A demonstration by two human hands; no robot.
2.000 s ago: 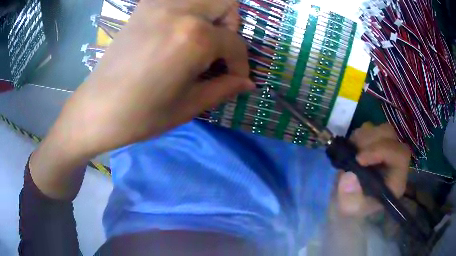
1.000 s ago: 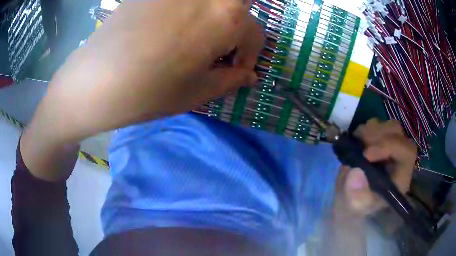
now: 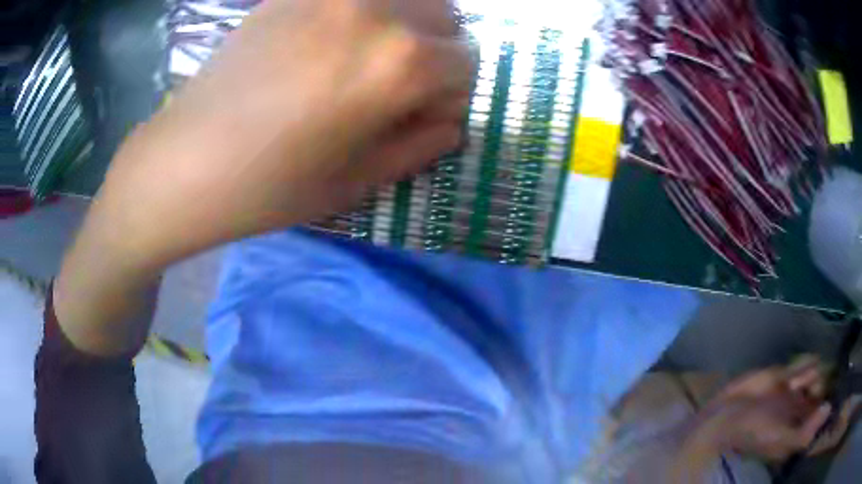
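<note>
The green circuit board panel [image 3: 491,170] with rows of pads lies on a white backing [image 3: 578,222]. My left hand [image 3: 378,113] is over the panel's left part, fingers curled and thumb against them. It is blurred, and whether a wire is between the fingertips cannot be seen. It hides much of the panel and the soldered leads. My right hand [image 3: 780,411] is low at the right, below the mat's edge, blurred. It is closed around a dark handle, the soldering iron [image 3: 844,364], partly cut off by the frame's edge. The iron's tip is not visible.
A pile of red, black and white leads [image 3: 728,123] lies right of the panel on the dark green mat [image 3: 638,236]. A striped sheet [image 3: 52,123] is at far left. A yellow note [image 3: 836,106] and a pale round object [image 3: 839,236] are at the right. My blue-clothed lap is below.
My right hand has moved away from the panel, down and right, with the iron. My left hand has shifted slightly left and up. The panel and lead pile appear further left in view.
</note>
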